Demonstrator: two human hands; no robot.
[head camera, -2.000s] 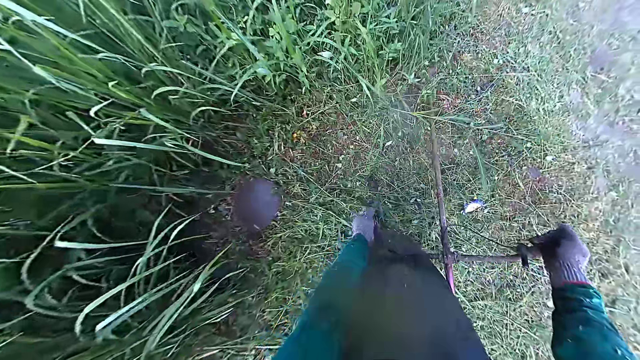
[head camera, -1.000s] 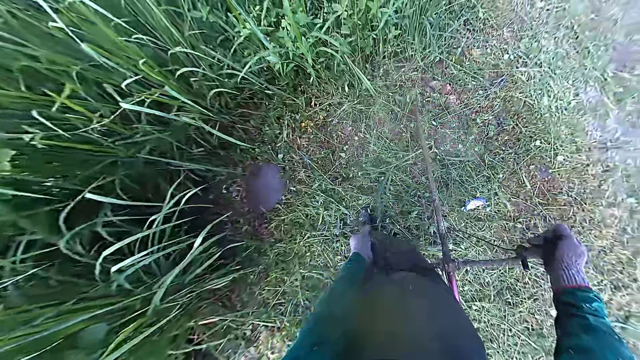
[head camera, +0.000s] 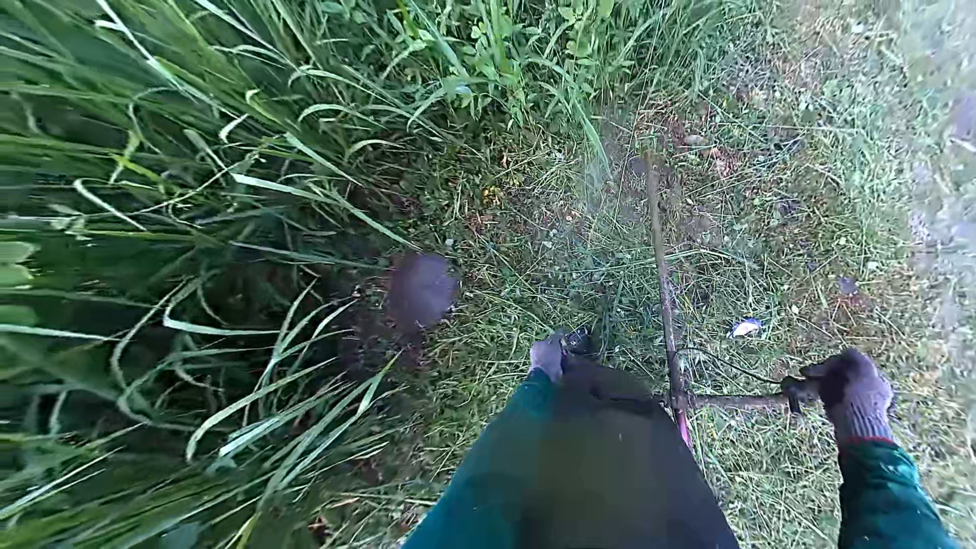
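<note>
My right hand (head camera: 858, 393), in a grey knitted glove with a dark patch, grips the right handlebar grip of a brush cutter. Its shaft (head camera: 661, 282) runs forward from the crossbar (head camera: 736, 400) over cut grass, and a dark cable loops beside it. The far end of the shaft blurs into the ground, so the cutting head cannot be made out. My left hand (head camera: 547, 357), also gloved, is closed at a dark fitting on the left side of the handlebar, partly hidden by my dark clothing. Both sleeves are green.
Tall green grass (head camera: 252, 221) stands thick on the left, with leafy plants (head camera: 534, 53) at the top. Cut grass covers the ground around the shaft. A small white and blue scrap (head camera: 745, 329) lies right of it. A pale strip of ground borders the far right.
The shaft's far end has swung a little to the left relative to the ground. Both hands have kept their hold on the handlebar.
</note>
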